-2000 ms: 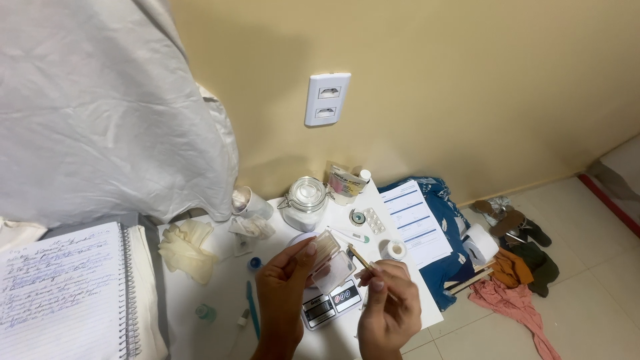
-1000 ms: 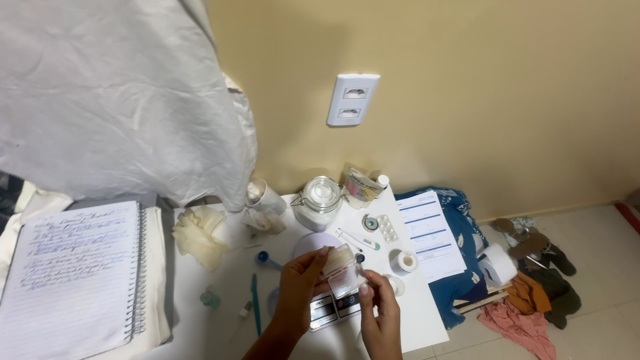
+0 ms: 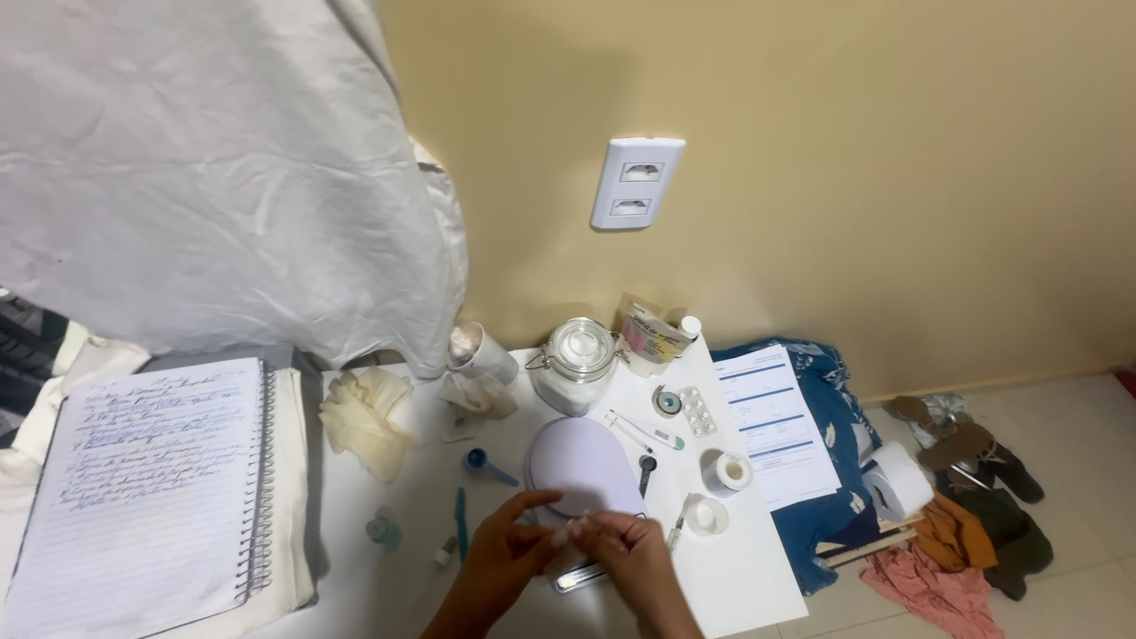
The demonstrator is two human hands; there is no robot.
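My left hand (image 3: 508,555) and my right hand (image 3: 626,555) meet at the fingertips over the near part of a kitchen scale with a round lilac platform (image 3: 581,466). Between the fingertips they pinch something small and pale, mostly hidden, too small to name. A blue measuring scoop (image 3: 484,463) and a blue pen-like stick (image 3: 461,524) lie left of the scale. To its right are a dark small spoon (image 3: 648,475), a digital thermometer (image 3: 661,435), a blister pack of tablets (image 3: 698,412) and a roll of white tape (image 3: 728,472).
Behind the scale stand a clip-top glass jar (image 3: 577,366), a pouch (image 3: 652,337) and a white cup (image 3: 484,355). Latex gloves (image 3: 368,422) and a spiral notebook (image 3: 142,497) lie left. A printed sheet (image 3: 777,426) overlaps the table's right side; clothes (image 3: 932,577) and shoes are on the floor.
The clear flat packet seen in my hands earlier no longer shows there. My hands have come together lower, uncovering the scale's round platform.
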